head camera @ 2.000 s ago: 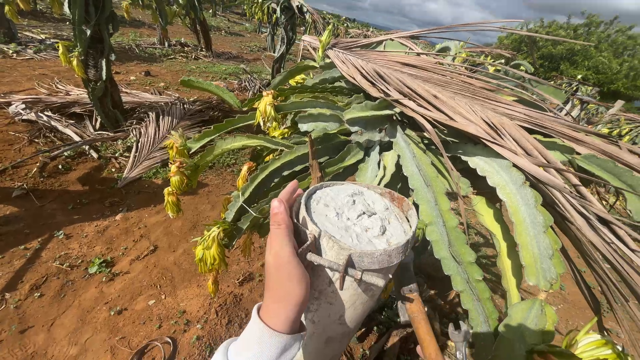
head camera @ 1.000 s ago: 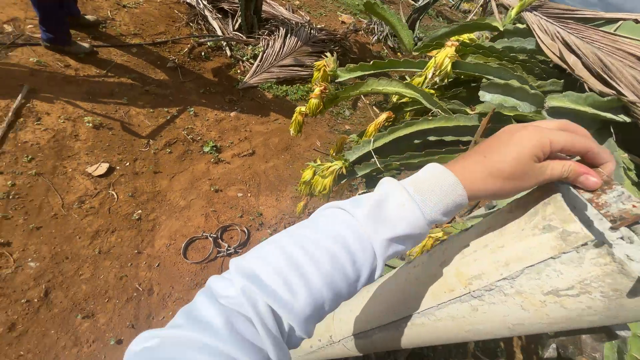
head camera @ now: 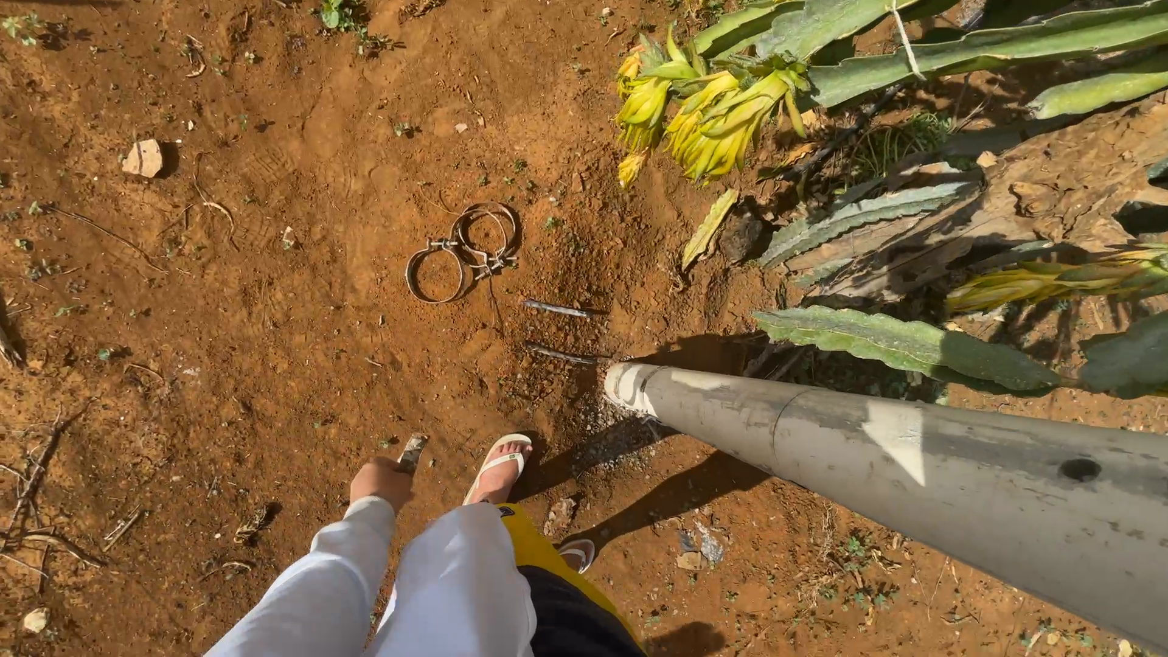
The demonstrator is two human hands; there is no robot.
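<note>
My left hand (head camera: pixel 381 482), at the end of a white sleeve, is closed around a small object with a flat grey end (head camera: pixel 413 451); its kind cannot be told. My right hand is out of sight. A grey pipe-like post (head camera: pixel 876 447) with a dark hole in its side runs from its base on the soil toward the right edge. Two ring-shaped metal clamps (head camera: pixel 438 274) lie touching on the red soil, left of the post's base. Between them and the base lie two short dark rods or strips (head camera: pixel 557 308).
Dragon fruit cactus stems (head camera: pixel 903 342) and wilted yellow blooms (head camera: pixel 721 119) reach in from the upper right. My sandalled foot (head camera: pixel 500 467) stands left of the post's base. A pale stone (head camera: pixel 143 158) lies at upper left, dry twigs (head camera: pixel 38 474) at lower left.
My left hand has left the top of the post and is now low at the left, holding a small object. The view has swung down to the ground and my feet.
</note>
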